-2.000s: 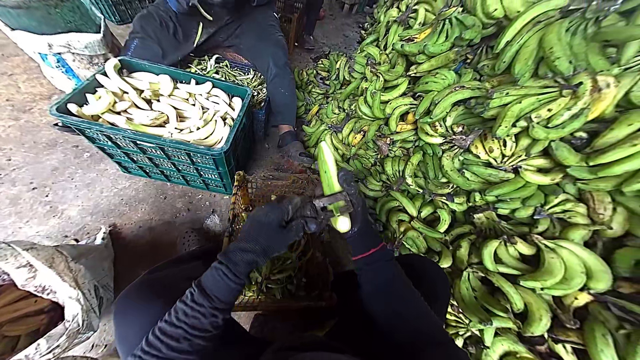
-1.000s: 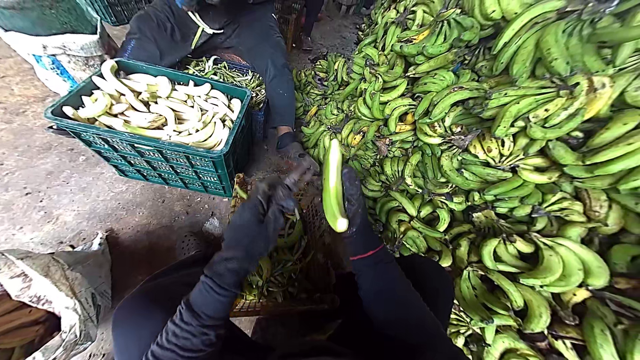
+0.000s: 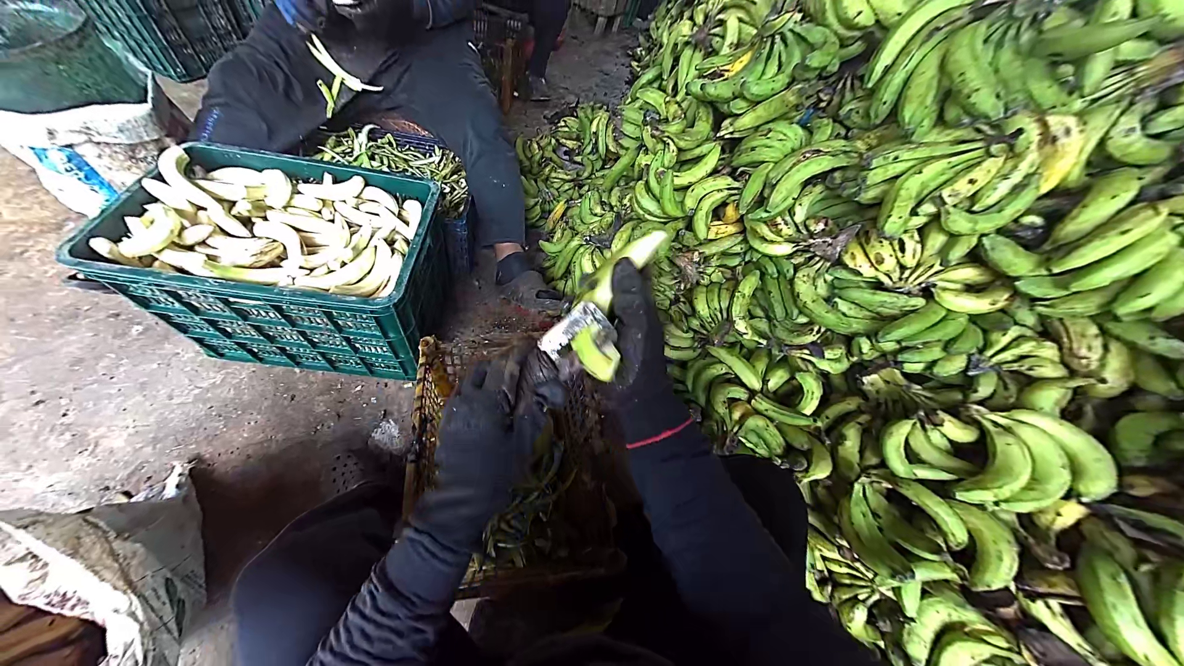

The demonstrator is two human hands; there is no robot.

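My right hand (image 3: 638, 338), in a dark glove, grips a partly peeled green plantain (image 3: 606, 287) that tilts up to the right. In my left hand (image 3: 495, 416), gloved as well, is a peeling tool with a flat metal blade (image 3: 575, 331), which lies against the plantain's lower part. A piece of green peel (image 3: 595, 356) stands out beside the blade. Below both hands, a worn crate (image 3: 435, 407) holds loose peels (image 3: 527, 504). The tool's handle is mostly hidden by the glove.
A green plastic crate (image 3: 421, 277) full of peeled plantains stands on the left. Behind it another person (image 3: 462, 111) sits by a crate of peels (image 3: 407, 162). Unpeeled green plantains (image 3: 1008, 462) are heaped along the right. A woven sack (image 3: 157, 546) stands at lower left.
The plantain, nearly upright a second ago, now tilts to the right. My left hand has brought the blade back onto it, after being apart from it one second ago.
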